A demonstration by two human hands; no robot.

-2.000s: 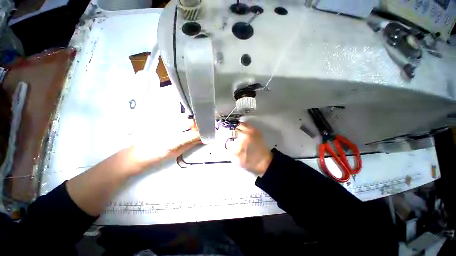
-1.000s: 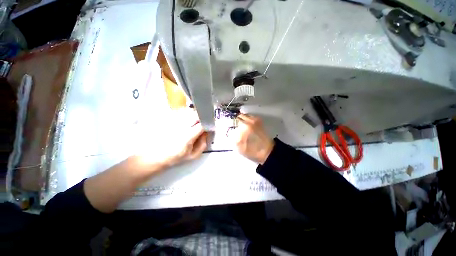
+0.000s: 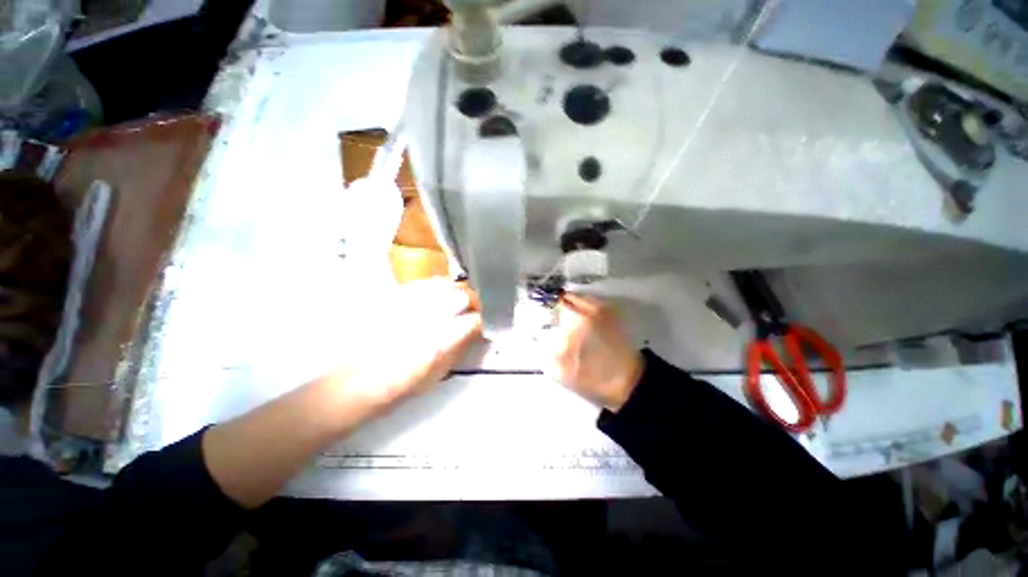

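Observation:
My left hand (image 3: 434, 329) lies flat on the table left of the needle, washed out by the lamp. Its fingers touch or are close to the lower edge of an orange-tan fabric piece (image 3: 417, 264). Browner fabric (image 3: 366, 159) shows further back; whether it is one piece is unclear. My right hand (image 3: 597, 354) is bent, its fingertips beside the presser foot (image 3: 546, 294). Whether either hand grips anything is hidden by glare and the small size. The off-white sewing machine (image 3: 721, 147) stands over the work, and its pale front arm (image 3: 496, 231) hides part of the needle area.
Scissors with red-orange handles (image 3: 803, 381) lie right of my right hand, with a small dark bar (image 3: 723, 312) beside their blades. A plastic-covered brown board (image 3: 141, 259) with a white strip (image 3: 74, 293) is at the left. A printed ruler (image 3: 383, 461) runs along the table's front edge.
The camera view has shifted. More orange-tan fabric shows left of the needle than two seconds ago. My left hand was curled one second ago and now lies flatter. My right hand stays beside the presser foot.

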